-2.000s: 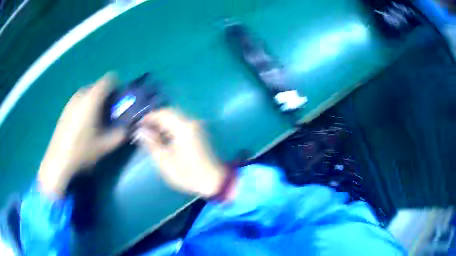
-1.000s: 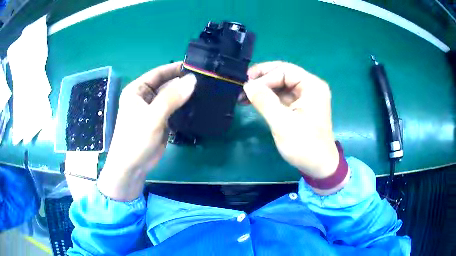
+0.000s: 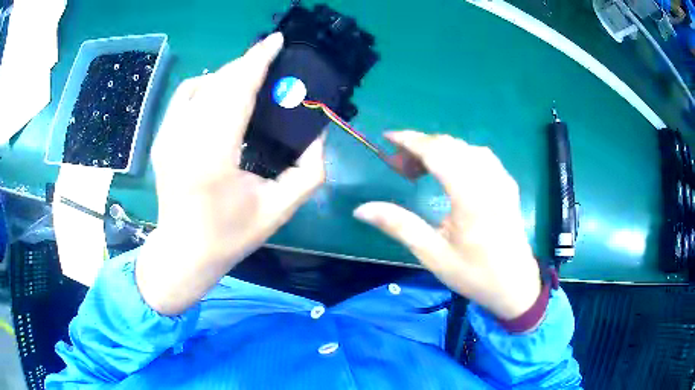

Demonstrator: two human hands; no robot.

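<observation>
A black fan-and-housing assembly [image 3: 305, 126] with a round white-blue label is held above the green bench, left of centre. My left hand [image 3: 228, 167] grips it at its left and lower edges. Thin red, yellow and black lead wires [image 3: 350, 131] run from beside the label toward my right hand. My right hand [image 3: 465, 213] is to the right of the assembly, thumb apart from the fingers. The wire ends reach its fingertips and are blurred; whether the fingers pinch them cannot be told.
A clear screw tray [image 3: 145, 114] of dark pieces stands at the left, near paper sheets [image 3: 27, 61]. An electric screwdriver [image 3: 562, 183] lies at the right. Black parts [image 3: 677, 206] stand at the right edge. A perforated crate [image 3: 34, 305] is at the lower left.
The assembly has been turned, so its round label now shows and the wires stretch out to the right. My right hand has moved off its side and its thumb has spread. The view has shifted.
</observation>
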